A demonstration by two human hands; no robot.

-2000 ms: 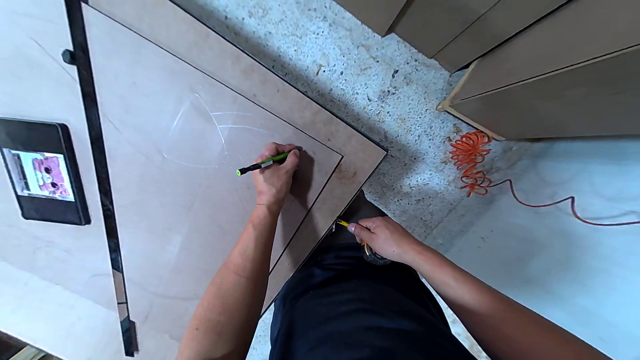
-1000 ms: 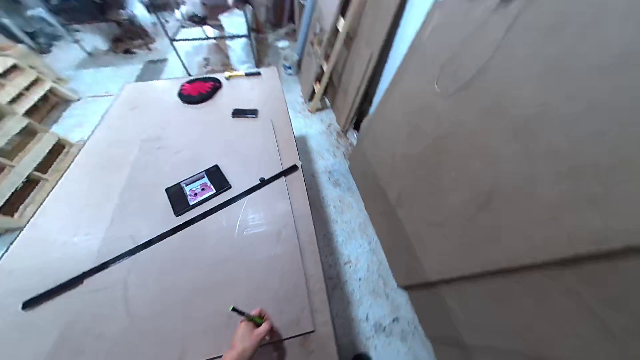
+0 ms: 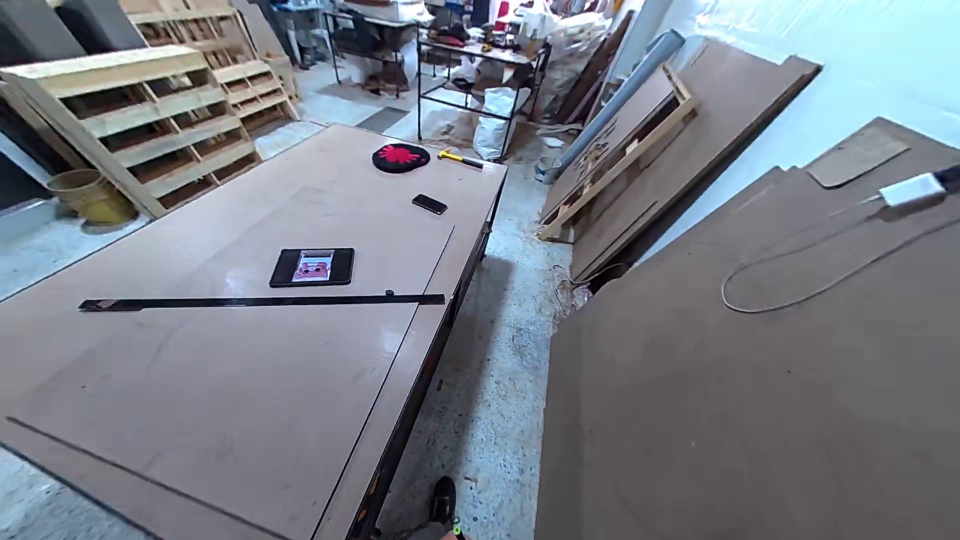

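At the bottom edge, only the tip of a green-and-black marker pen (image 3: 457,530) shows, with a sliver of my left hand (image 3: 453,536) at it; the rest of that hand is out of frame. My right hand is out of view. The pen is beside my black shoe (image 3: 443,499), right of the large brown board (image 3: 247,390) on the table. A long black straight strip (image 3: 262,302) lies across the board. Beyond it are a black tablet-like device (image 3: 279,268) with a pink picture, a phone (image 3: 430,204), a black-and-red round pad (image 3: 400,157) and a yellow-and-black tool (image 3: 460,159).
A speckled floor aisle (image 3: 487,405) runs between the table and a large brown panel (image 3: 697,420) with a white cable (image 3: 810,301). Boards and a wooden frame (image 3: 637,150) lean on the right wall. Slatted wooden racks (image 3: 172,135) and a bucket (image 3: 90,196) stand left.
My left hand, with the pen, has left the board's surface and is now at the bottom edge. My right hand, seen earlier holding something yellow, is out of frame. The view has swung widely.
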